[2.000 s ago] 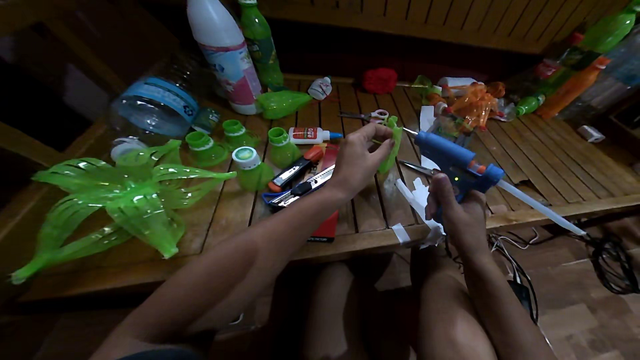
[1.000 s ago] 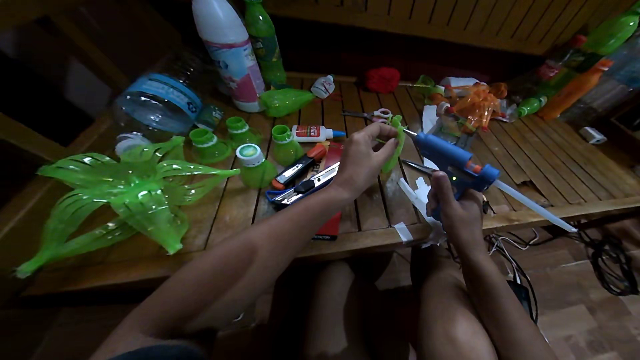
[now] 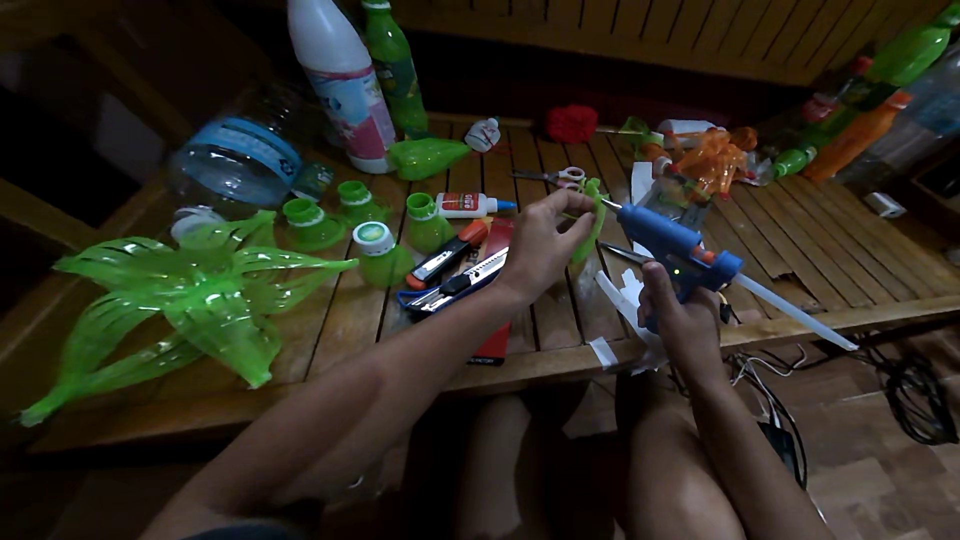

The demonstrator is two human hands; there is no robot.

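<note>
My left hand (image 3: 551,232) pinches a small piece of cut green plastic (image 3: 591,225) between thumb and fingers. In my right hand (image 3: 679,315) is a blue hot glue gun (image 3: 664,244) with a small light on its body and a long translucent glue stick (image 3: 795,311) out of its back. The gun's metal nozzle is at the green piece; whether they touch I cannot tell. Beneath my left forearm lie a box cutter (image 3: 465,281), an orange and black cutter (image 3: 448,253) and a red box (image 3: 491,349). Scissors (image 3: 566,178) lie behind the hand.
A petalled green plastic shape (image 3: 202,300) lies at the left. Several cut green bottle necks (image 3: 426,225), a glue bottle (image 3: 469,205) and a white bottle (image 3: 345,90) stand or lie nearby. Orange plastic pieces (image 3: 709,161) and paper strips (image 3: 622,300) are at the right. Cables (image 3: 919,397) lie on the floor.
</note>
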